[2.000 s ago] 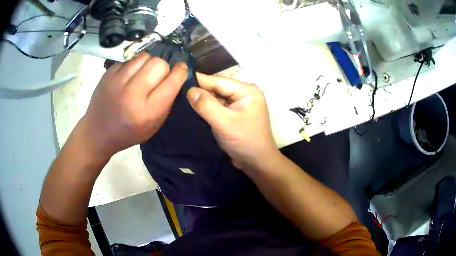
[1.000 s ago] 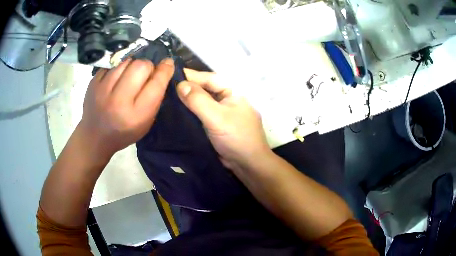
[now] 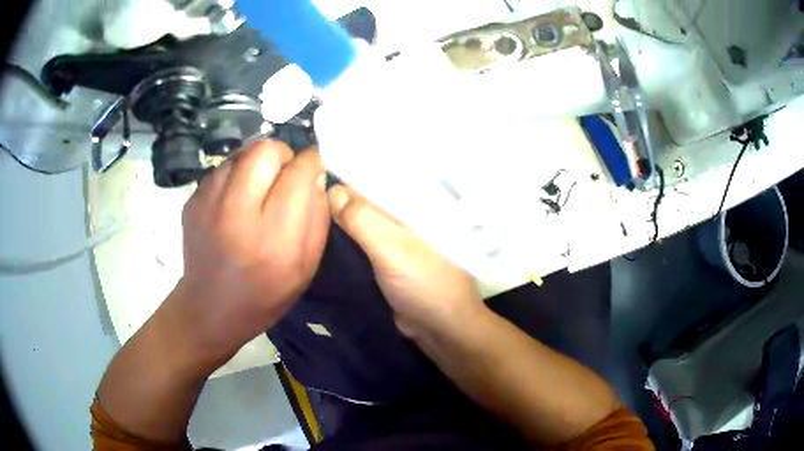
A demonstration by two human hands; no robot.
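The dark fabric workpiece [image 3: 339,291] runs from the machine head down over the table edge toward my lap. A tiny pale label [image 3: 319,329] shows on it. My left hand [image 3: 256,238] grips the cloth at its upper end, fingers curled just below the black stacked discs [image 3: 176,123] of the machine head. My right hand [image 3: 410,264] pinches the cloth's right edge, its thumb close to my left fingertips. The needle area and the cloth's top end are mostly hidden by my fingers and a bright white glare.
A bright blue bar [image 3: 300,40] shows above the machine head. Snips with a blue piece [image 3: 606,151] lie on the right of the white table [image 3: 132,264], with dark thread scraps [image 3: 554,194] nearby. A pale bin [image 3: 754,236] stands at the right. A pale tube [image 3: 66,260] is at the left.
The view has shifted, so the machine head shows more fully and the blue bar has come into view. Both hands appear lower in the picture, still on the cloth, and closer together.
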